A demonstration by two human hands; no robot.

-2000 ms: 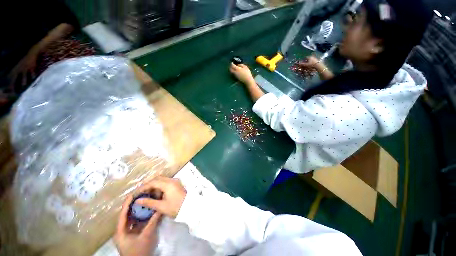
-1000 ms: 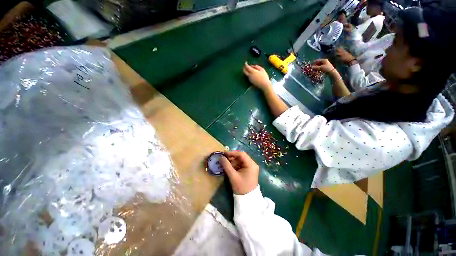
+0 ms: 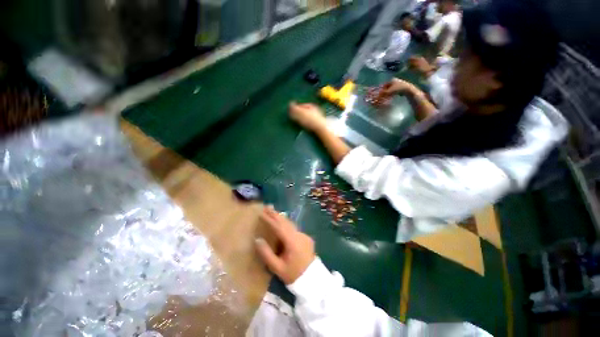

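A part-assembled unit (image 3: 247, 191), a black rim with a bluish-white face, lies at the edge of the tan board (image 3: 204, 201) beside the green bench top. My right hand (image 3: 285, 245) is just nearer to me than the unit, apart from it, with thumb and fingers apart and nothing held. A large clear plastic bag (image 3: 85, 197) with white discs (image 3: 141, 276) covers the left of the board. The picture is blurred. My left hand is not in view.
A person in a white sleeve (image 3: 421, 178) sits at the right. Near their hands are a yellow tool (image 3: 337, 94), a black housing (image 3: 312, 77) and small coloured pieces. Another heap of small pieces (image 3: 333, 202) lies on the green bench (image 3: 217, 138). Brown cardboard (image 3: 454, 248) is below right.
My right hand has let go of the unit and drawn back from it. The unit now lies at the board's edge. My left hand, seen two seconds ago, is out of view.
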